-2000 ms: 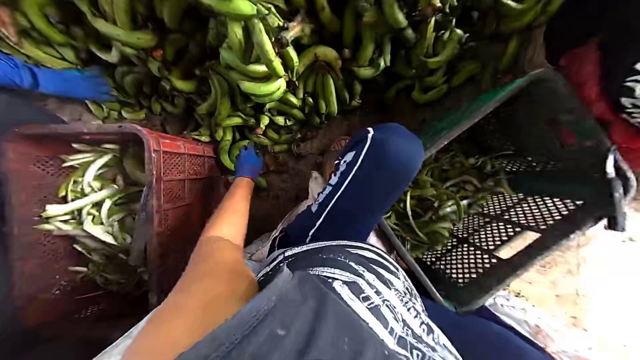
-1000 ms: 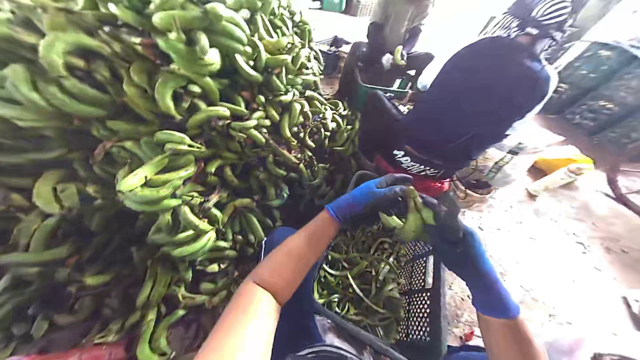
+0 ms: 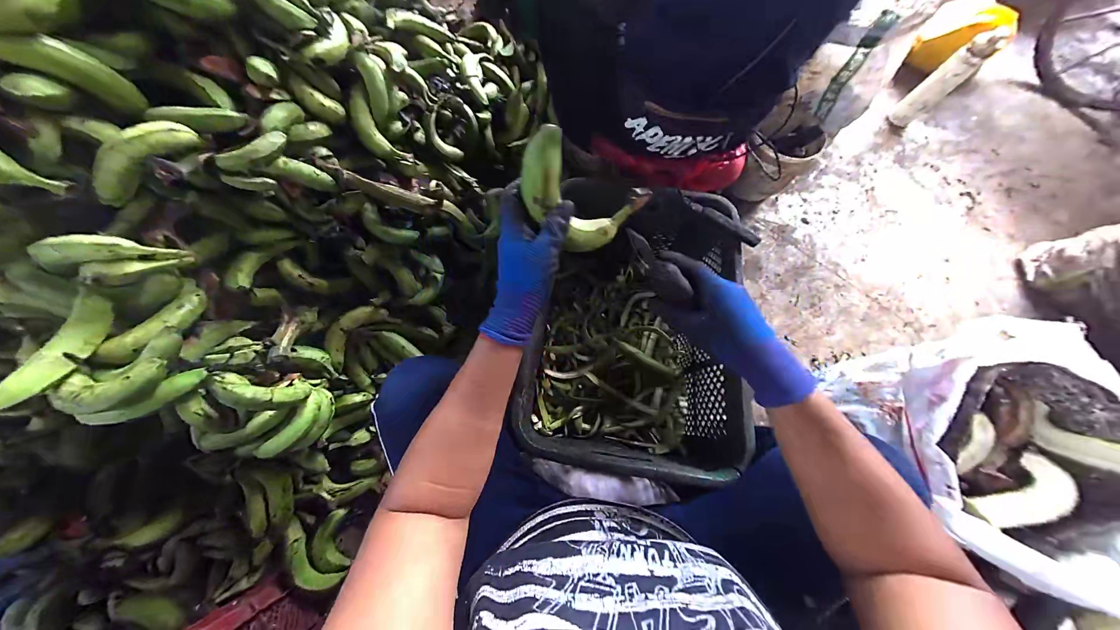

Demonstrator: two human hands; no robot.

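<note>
My left hand (image 3: 528,271), in a blue glove, grips green plantains (image 3: 542,171) above the back left of a dark plastic crate (image 3: 634,464). One plantain stands upright in the fingers; another (image 3: 591,234) points right toward my other hand. My right hand (image 3: 717,311), gloved in blue with dark fingers, is closed around a dark tool (image 3: 643,254), perhaps a knife, over the crate's right side. Its exact shape is unclear. Green peel strips (image 3: 621,367) lie inside the crate between my knees.
A large heap of green plantains (image 3: 254,262) fills the left side. Another person (image 3: 674,70) in dark clothing sits just beyond the crate. A white sack (image 3: 989,525) holding peeled pieces stands at the right. Part of a red crate (image 3: 254,604) shows at bottom left.
My left hand was down at the heap in the oldest frame; it now holds plantains over the crate. Both hands were close together one second ago and are now farther apart. The view has turned greatly.
</note>
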